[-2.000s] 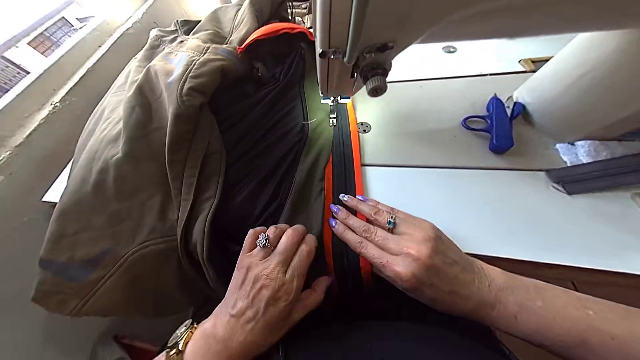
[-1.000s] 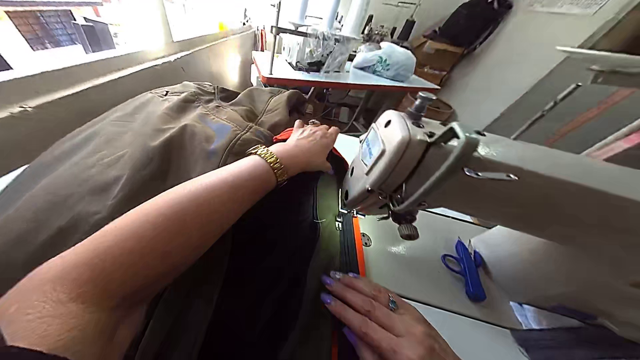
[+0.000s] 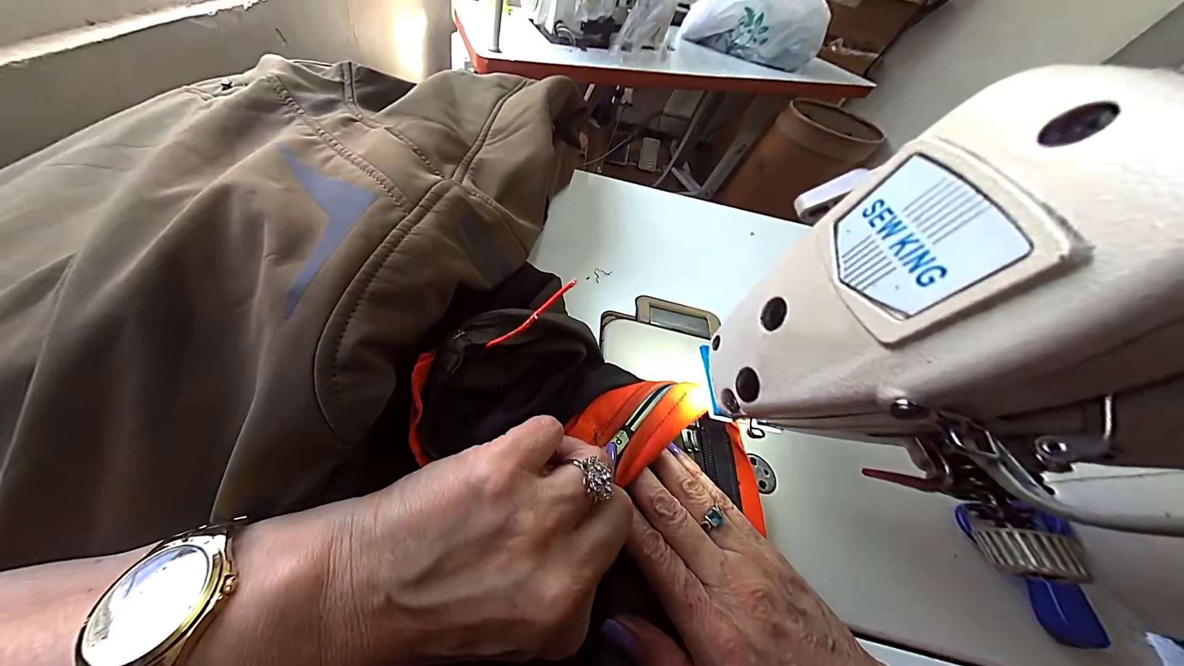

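Beneath the head of the Sewking sewing machine (image 3: 925, 240) lies a zipper (image 3: 717, 453) with black tape and orange fabric edging. My left hand (image 3: 499, 536), with a ring and a gold watch, pinches the folded orange-edged fabric (image 3: 680, 407) by the zipper pull; its fingertips are partly hidden. Flat on the zipper and dark lining rests my right hand (image 3: 712, 564), touching my left, fingers under the orange fold. A brown jacket (image 3: 203, 277) with a grey arrow-shaped mark spreads to the left. A red cord (image 3: 532, 319) sticks up from its black lining.
Blue thread snips (image 3: 1064, 610) lie on the machine table (image 3: 657, 222), behind the machine's thumb screw. Farther back stand another table with a red edge (image 3: 786, 85), bearing a white plastic bag (image 3: 758, 32), and a brown bin (image 3: 805, 157). A wall ledge runs at upper left.
My left hand has come back from the far part of the jacket to the zipper beside my right hand. The orange-edged end is now folded over. The view has moved closer.
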